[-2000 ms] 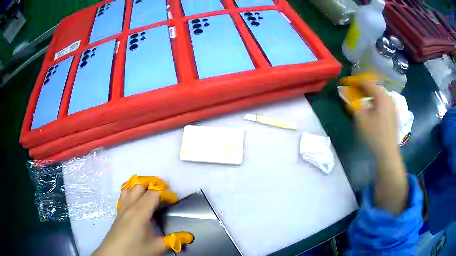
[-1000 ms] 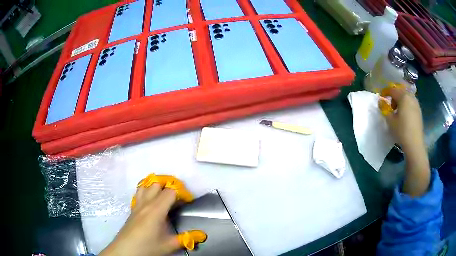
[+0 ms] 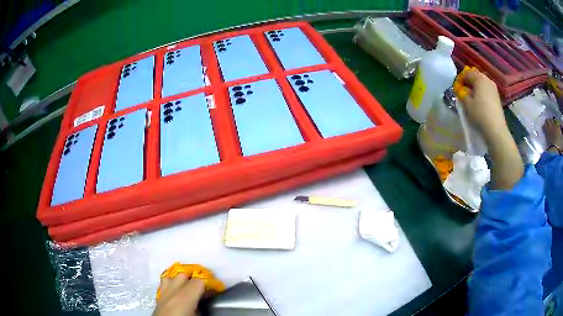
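Note:
My left hand (image 3: 185,290), with orange finger cots, holds a glossy dark panel (image 3: 244,301) at the bottom edge; both are partly cut off. My right hand (image 3: 478,95), also with orange cots, is at the top of a pump dispenser bottle (image 3: 441,133) on the right, with white cloth hanging below the fingers. Its exact grip is partly hidden. A cream flat rectangle (image 3: 260,228), a pale-handled tool (image 3: 330,201) with a dark tip and a crumpled white wipe (image 3: 378,229) lie on the white mat (image 3: 321,271).
Stacked red foam trays (image 3: 216,179) with blue-faced panels stand behind the mat. Clear plastic (image 3: 92,271) lies at left. A white bottle (image 3: 430,80), a dish with white cloth (image 3: 467,179) and more red trays (image 3: 512,74) are at right. Another person's hand (image 3: 554,133) shows at the right edge.
The view has tilted up, so the tray and mat sit lower. My right hand has moved from above the cloth dish up to the bottle top. My left hand still holds the panel.

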